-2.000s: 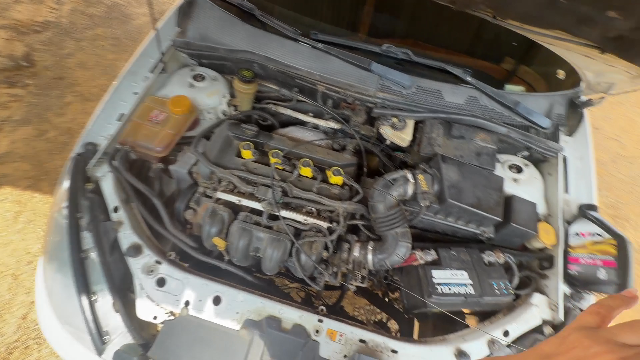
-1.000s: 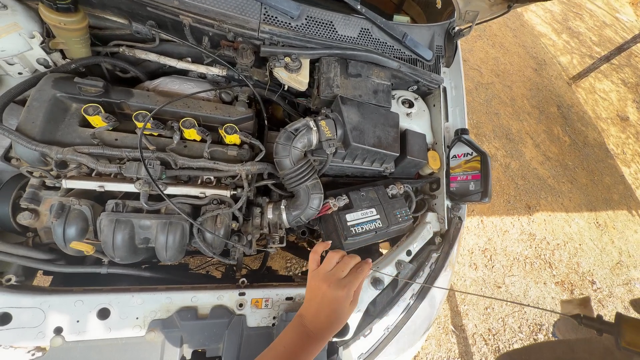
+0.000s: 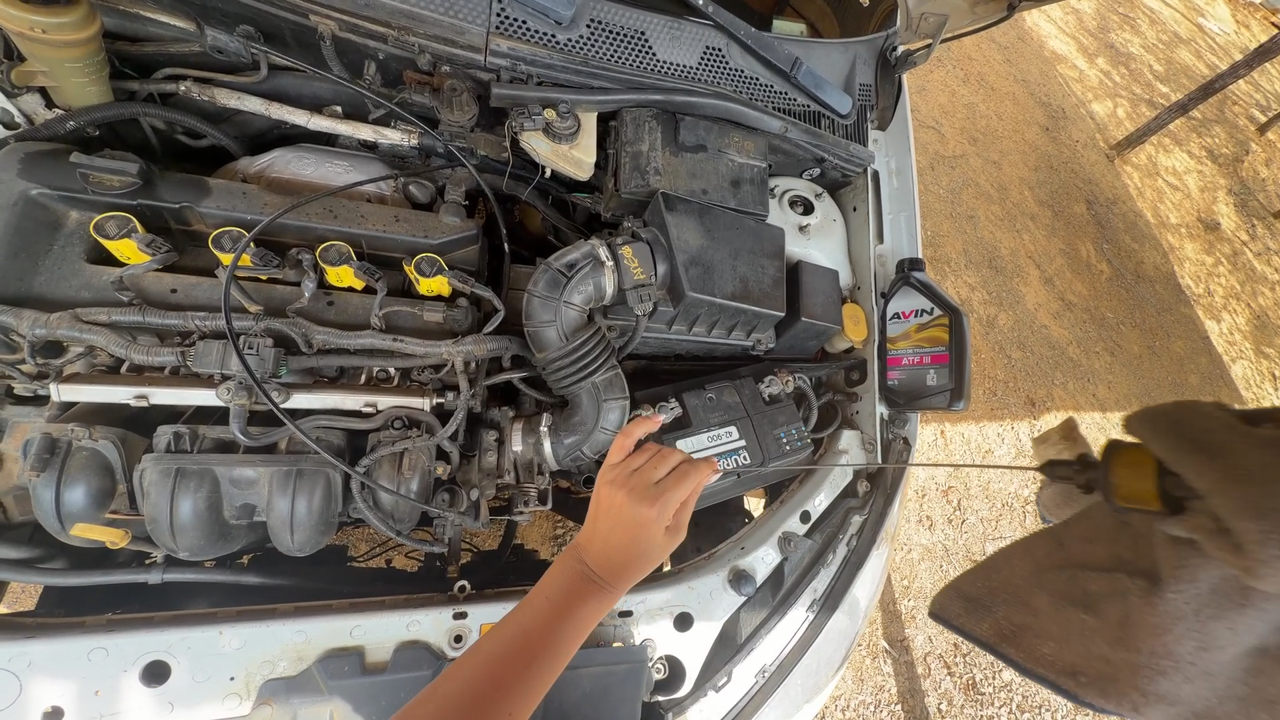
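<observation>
My left hand (image 3: 640, 490) is bare and reaches in from the bottom over the car battery (image 3: 745, 430), beside its terminal. Thumb and fingers close around a thin dark rod or cable (image 3: 880, 465), with one finger stretched towards the terminal. The line runs right to a yellow-and-black tool handle (image 3: 1135, 475). Around that handle is my right hand (image 3: 1190, 460), seemingly in a brown glove, blurred and partly out of view. A black cable (image 3: 232, 320) loops over the engine; whether it joins the rod is hidden.
An ATF bottle (image 3: 922, 340) stands on the fender edge. A ribbed air intake hose (image 3: 570, 350) and an air filter box (image 3: 715, 270) lie above the battery. Yellow-topped ignition coils (image 3: 428, 275) line the engine. The white front crossmember (image 3: 250, 640) runs below, and a pole (image 3: 1195, 95) is at upper right.
The bare hand has come from the lower right, near the bottle, to the battery. The yellow-and-black handle has come into view at the right. The view has moved closer to the engine.
</observation>
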